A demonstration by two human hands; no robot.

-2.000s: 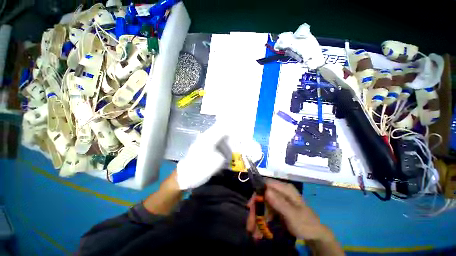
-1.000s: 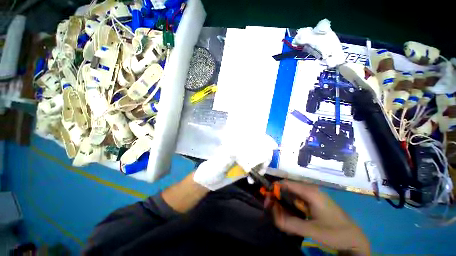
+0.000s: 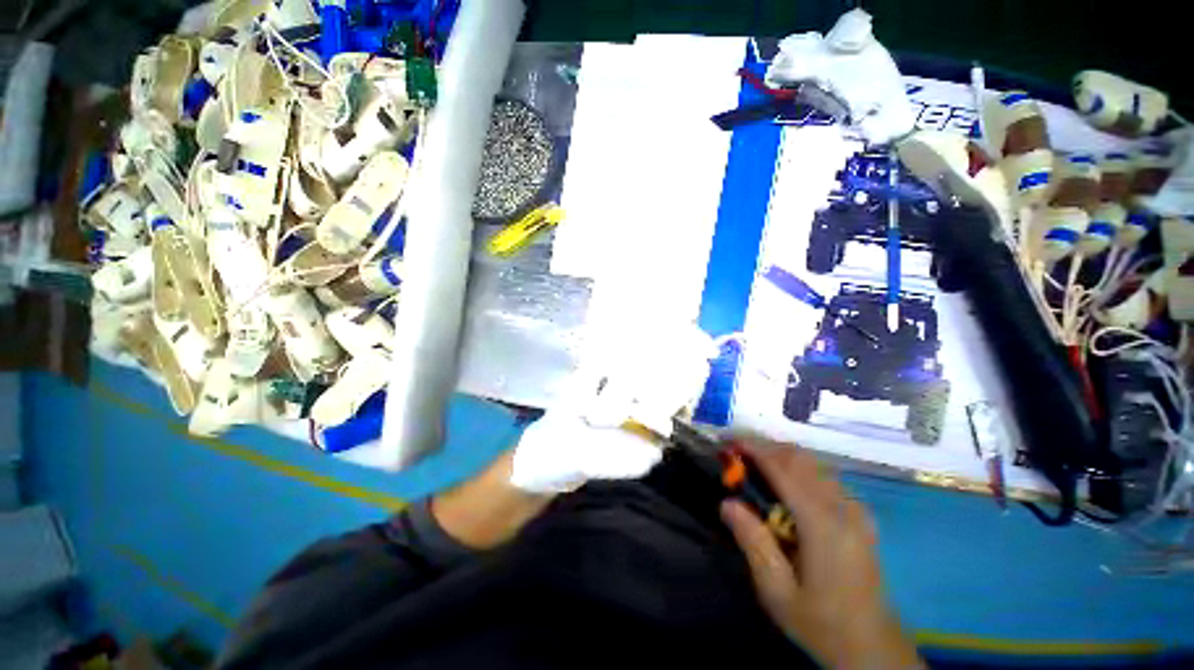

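Note:
My left hand (image 3: 589, 439), in a white glove, is closed around a small yellowish unit (image 3: 639, 428); only a sliver of the unit shows between the fingers. A thin white cord (image 3: 723, 343) loops out beyond the glove. My bare right hand (image 3: 814, 550) grips the orange-and-black handles of the pliers (image 3: 759, 495). The dark plier jaws point up-left and meet the unit at the glove's edge. Glare and blur hide whether the jaws are closed on anything.
A pile of cream casings (image 3: 249, 144) lies left behind a white foam edge (image 3: 452, 236). A dish of metal pieces (image 3: 513, 160) and a yellow knife (image 3: 526, 230) lie beside paper (image 3: 642, 170). Right are a long black tool (image 3: 1015, 340) and corded units (image 3: 1028, 170).
The glove has turned and covers more of the yellow unit. The pliers now tilt to the lower right, where they pointed nearly straight down two seconds ago. The camera view has shifted.

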